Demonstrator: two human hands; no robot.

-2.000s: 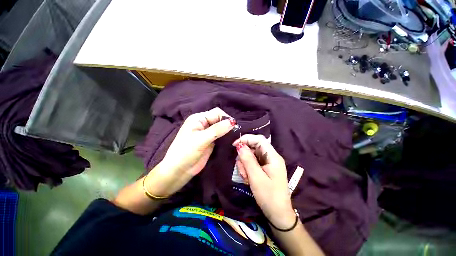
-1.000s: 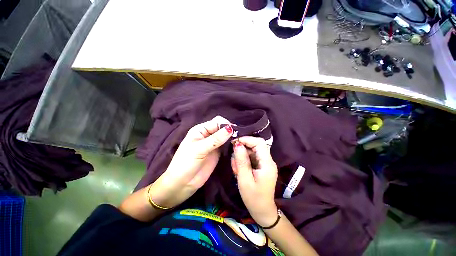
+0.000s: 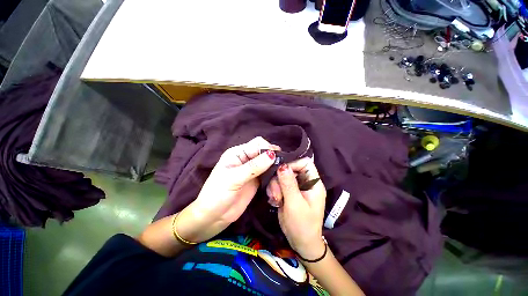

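The dark plum garment (image 3: 359, 150) lies over my lap and against the table edge. Its folded edge band (image 3: 296, 139) curves up in a loop. My left hand (image 3: 228, 182) pinches the band between thumb and forefinger, with a tiny shiny piece (image 3: 278, 161) at the fingertips. My right hand (image 3: 301, 202) has its thumb and forefinger closed at the band, just right of my left fingertips. No needle or thread can be made out. A white side tag (image 3: 337, 209) lies on the cloth right of my right hand.
The white table (image 3: 231, 46) stands in front, with a phone on a stand (image 3: 336, 16) and a grey mat (image 3: 376, 72) bearing loose black fasteners (image 3: 443, 75). A grey fabric bin (image 3: 98, 124) stands at the left beside more plum cloth (image 3: 35, 150). A yellow spool (image 3: 429, 143) is under the table.
My right hand has moved up and closer to my left fingertips. The band has lifted into a rounder loop, and the white main label seen earlier under my right hand is now hidden.
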